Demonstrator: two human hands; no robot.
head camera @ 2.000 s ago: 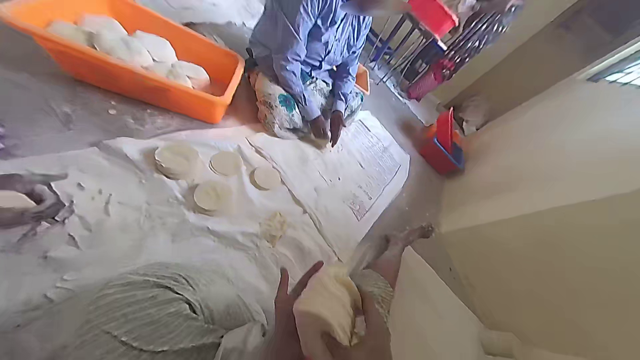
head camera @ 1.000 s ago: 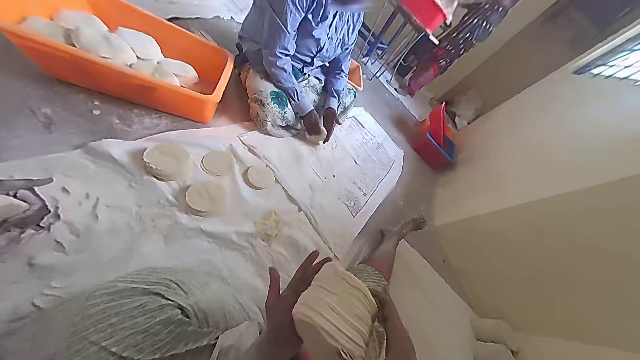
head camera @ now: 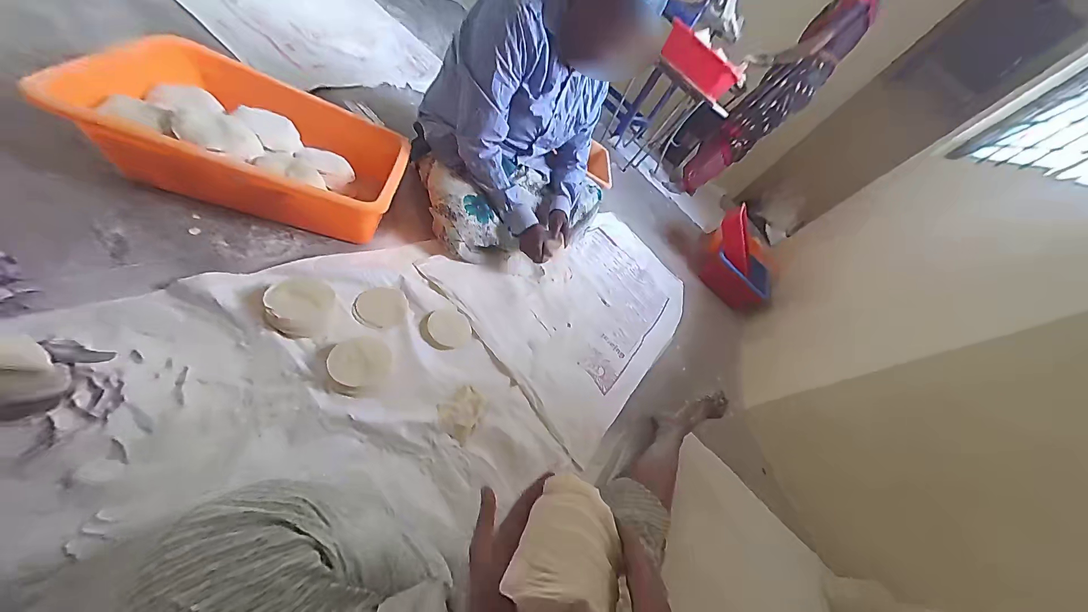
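Note:
A thick, pale mass of dough in layers [head camera: 565,548] is between my two hands at the bottom of the view. My left hand [head camera: 501,544] lies along its left side, thumb raised apart from the fingers. Against its right side rests my right hand [head camera: 643,565], its fingers partly hidden. Beyond them, on a floured white cloth [head camera: 280,425], are stacks of round flat dough discs [head camera: 299,306] and smaller rounds [head camera: 448,328]. A crumpled piece of dough [head camera: 461,412] lies nearer to me.
An orange tub [head camera: 374,217] holds several dough lumps [head camera: 217,132]. Across the cloth a person [head camera: 518,110] sits handling something small. Red and blue basins [head camera: 738,268] stand by the right wall. Someone else's hand [head camera: 76,382] is at the far left; another person [head camera: 782,93] is behind.
The dough mass between my hands has been turned and now stands more upright, with its layered side toward me. My left hand's fingers, spread a second ago, are closer along the dough.

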